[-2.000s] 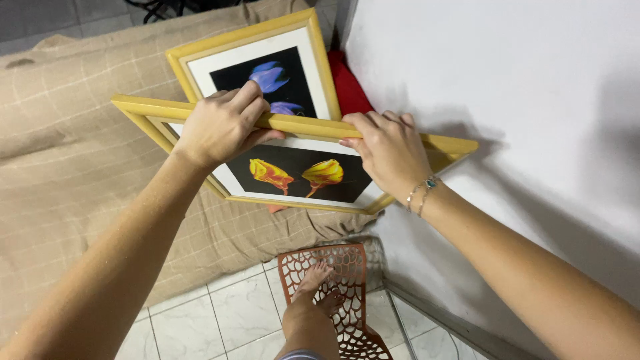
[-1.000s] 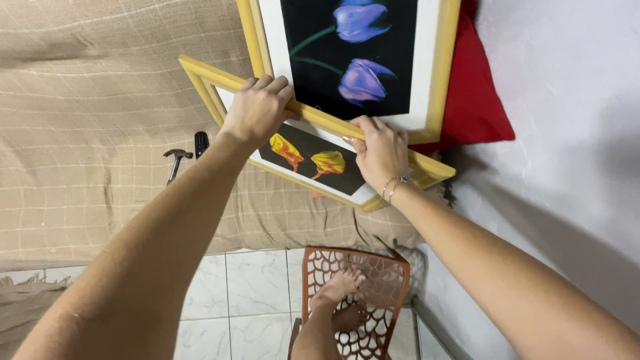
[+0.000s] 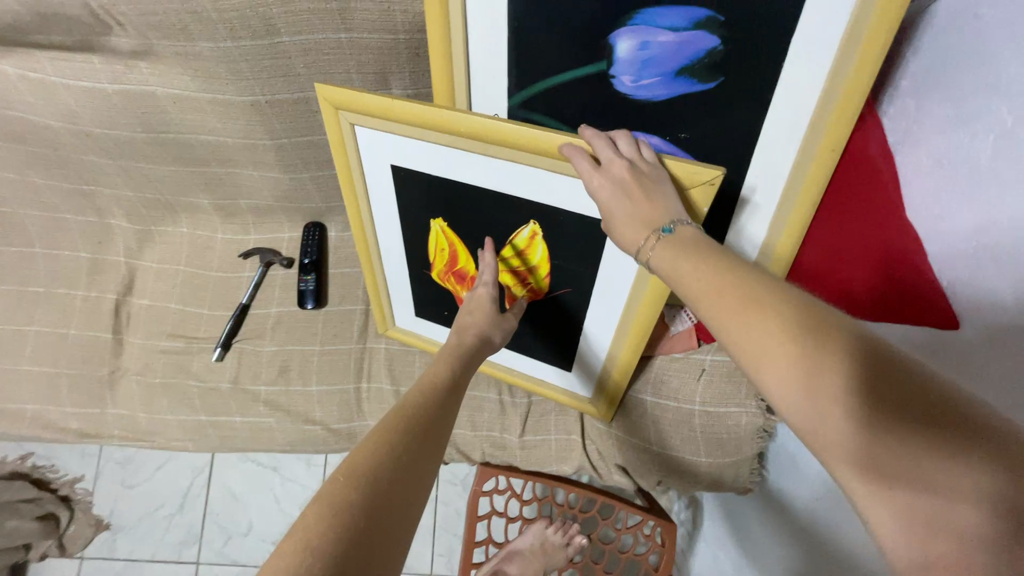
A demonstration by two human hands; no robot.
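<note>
A yellow-framed picture of yellow and orange flowers (image 3: 496, 130) leans in front of a larger framed picture of blue-violet tulips (image 3: 832, 144). My right hand (image 3: 628, 180) grips the top edge of the front frame near its right corner, with the fingers over the edge. My left hand (image 3: 488, 312), fingers spread, is over the lower middle of the flower picture; whether it touches the surface I cannot tell. Both pictures stand on a seat covered with a beige cloth. A bracelet is on my right wrist.
A claw hammer (image 3: 242, 308) and a black remote control (image 3: 312, 266) lie on the beige cloth (image 3: 160, 376) at left. A red cushion (image 3: 872, 248) sits between the larger picture and the white wall (image 3: 960, 160). A bare foot rests on a brown openwork plastic chair or stool (image 3: 616, 516) above the tiled floor.
My left hand has let go of the front frame's top edge and come down before the picture. My right hand still holds the edge. The front picture now faces the view more fully.
</note>
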